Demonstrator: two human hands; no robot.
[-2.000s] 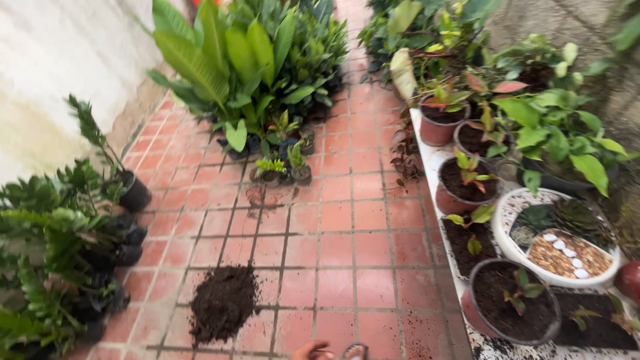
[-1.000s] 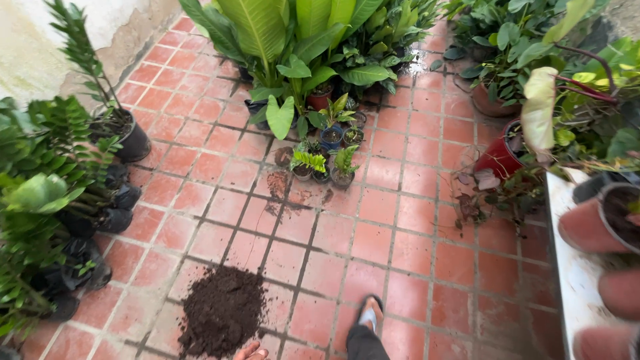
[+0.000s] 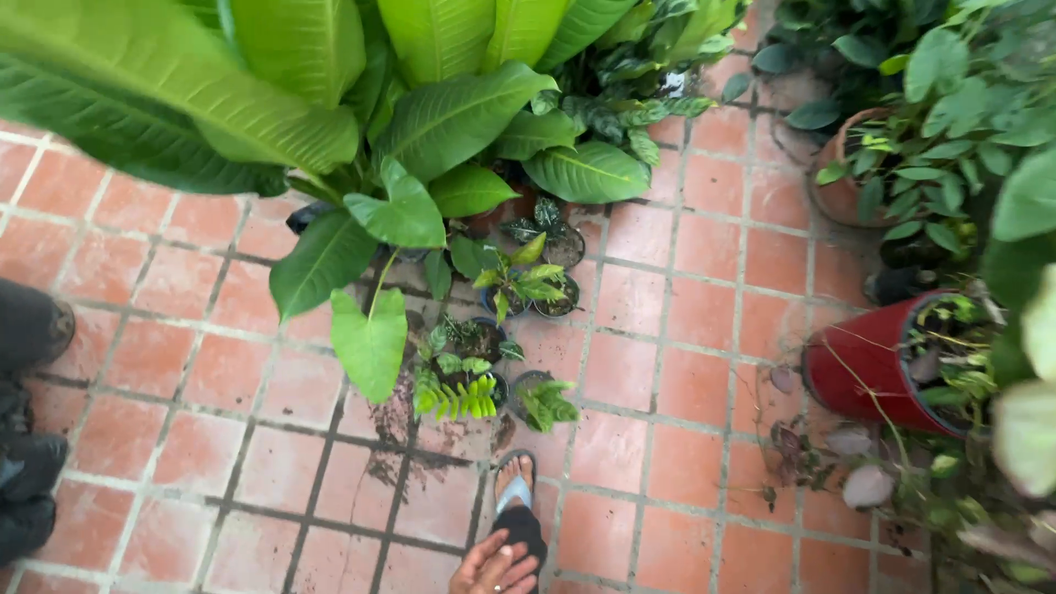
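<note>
My left hand [image 3: 495, 568] is at the bottom edge, just left of my dark trouser leg [image 3: 521, 528]. Its fingers are spread and hold nothing that shows; one bears a ring. My right hand is out of view. Beyond the hand is my foot in a flip-flop [image 3: 516, 480] on the tiles. Small potted plants stand ahead of the foot: a leafy seedling [image 3: 547, 403], a bright green fern-like plant [image 3: 458, 398] and a yellow-green one [image 3: 524, 285]. Large broad-leaved plants [image 3: 445, 115] rise behind them.
A red pot [image 3: 866, 363] leans at the right beside trailing stems. A terracotta pot [image 3: 850, 181] stands farther back, under foliage. Dark pots or bags [image 3: 29, 326] line the left edge. Soil stains [image 3: 392, 466] mark the red floor tiles [image 3: 346, 487].
The view has moved forward to the small pots; the soil heap and white planter table have left it. My foot now stands close to the small pots. The visible hand remains low in view.
</note>
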